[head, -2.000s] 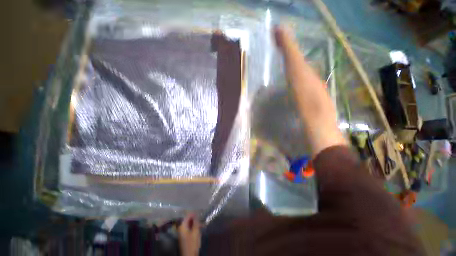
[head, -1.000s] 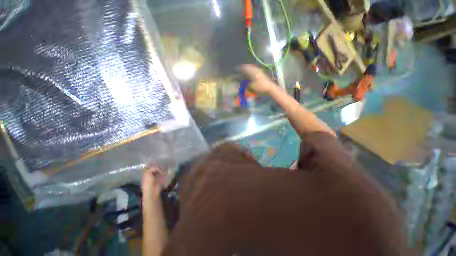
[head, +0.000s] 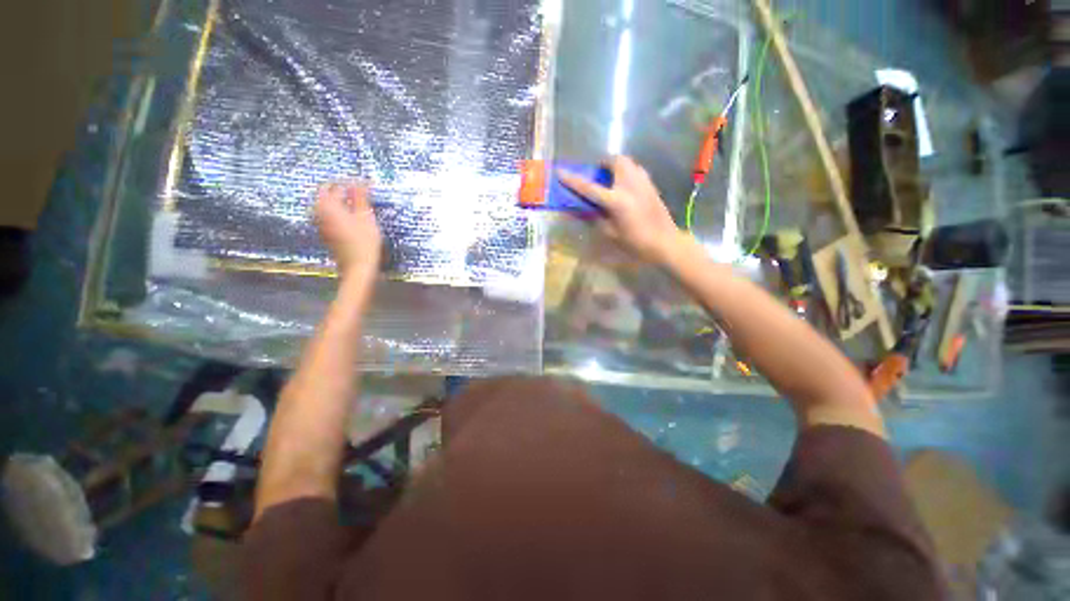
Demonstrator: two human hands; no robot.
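A framed painting lies face down, its dark back and thin gold edge (head: 340, 275) under shiny bubble wrap (head: 434, 129). White corner pieces show at its near corners, one at the near right (head: 514, 285). My right hand (head: 631, 209) is shut on the orange and blue tape dispenser (head: 566, 189), held over the painting's right edge. My left hand (head: 350, 223) is over the wrap near the painting's lower middle, fingers bent and blurred. I cannot tell whether it touches or pinches the wrap.
On the glass-topped table (head: 587, 362) are a slim orange-red tool (head: 709, 149), a green hose (head: 769, 176), a long wood strip (head: 810, 117), a dark box (head: 882, 159), scissors (head: 847, 303) and an orange power tool (head: 888, 373). A black stand is below the near edge.
My right hand has picked up the tape dispenser from the table and brought it left to the painting. My left hand has moved from the near edge up over the wrap. The view has shifted.
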